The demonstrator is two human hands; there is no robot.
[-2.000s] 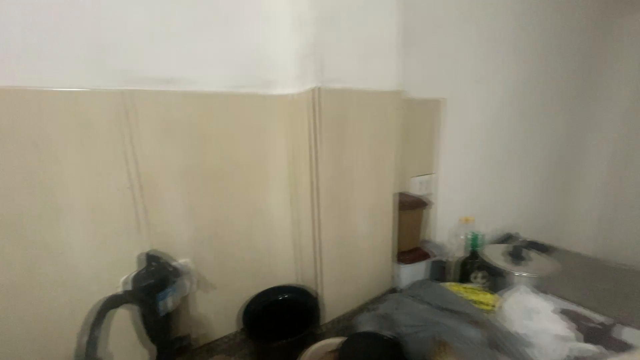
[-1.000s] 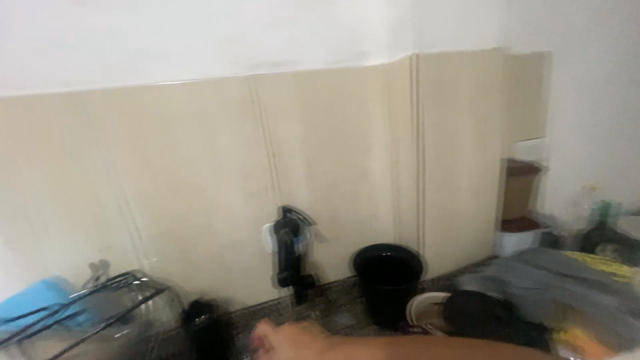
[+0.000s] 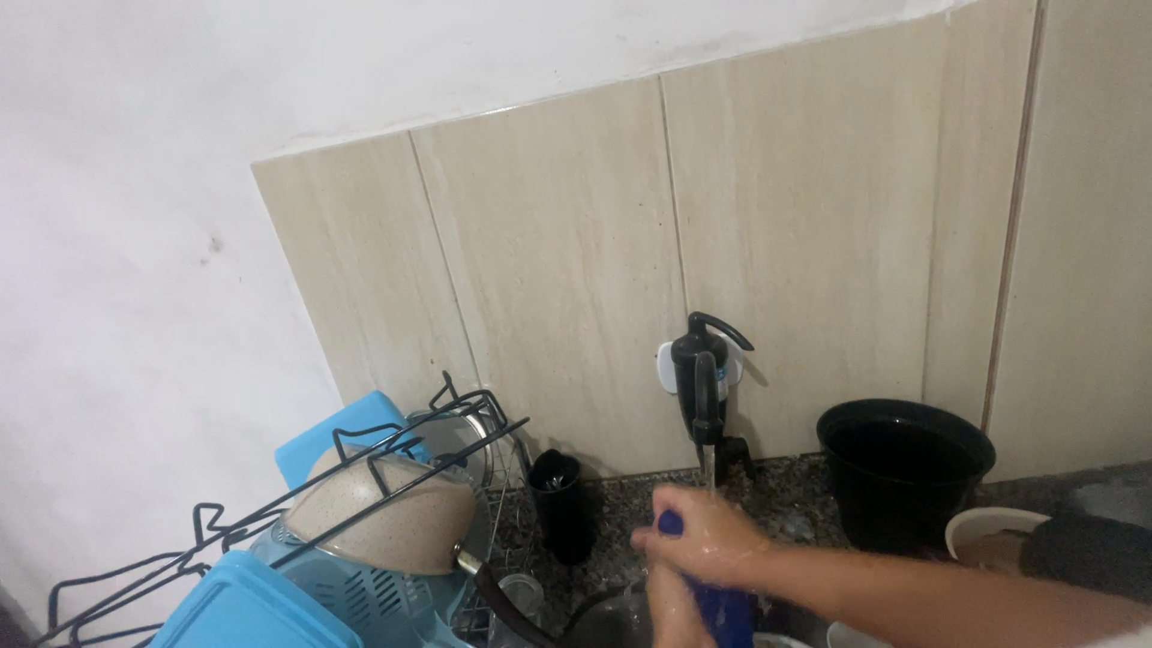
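Water runs from a black wall faucet [image 3: 706, 387] onto my hands, low in the view. My right hand [image 3: 706, 533] is closed around the upper part of a dark blue object [image 3: 727, 614], whose tip sticks out above the fingers; its kind is not clear. Just below, my left hand [image 3: 673, 605] lies against the same object, partly under the right hand and cut off by the bottom edge, so its fingers are hidden. A dark metal bowl or basin [image 3: 612, 619] is partly visible to the left of the hands.
At left, a black wire dish rack [image 3: 387, 481] holds a speckled pan [image 3: 387, 513], a light blue lid [image 3: 261, 607] and a blue basket [image 3: 360, 585]. A black cutlery holder [image 3: 560, 513] stands beside it. Right of the faucet are a black bucket [image 3: 900, 477] and a beige bowl [image 3: 985, 522].
The view has swung left and down, bringing in the dish rack. Both hands now show under the faucet on the blue object; one second ago only one blurred hand and forearm showed.
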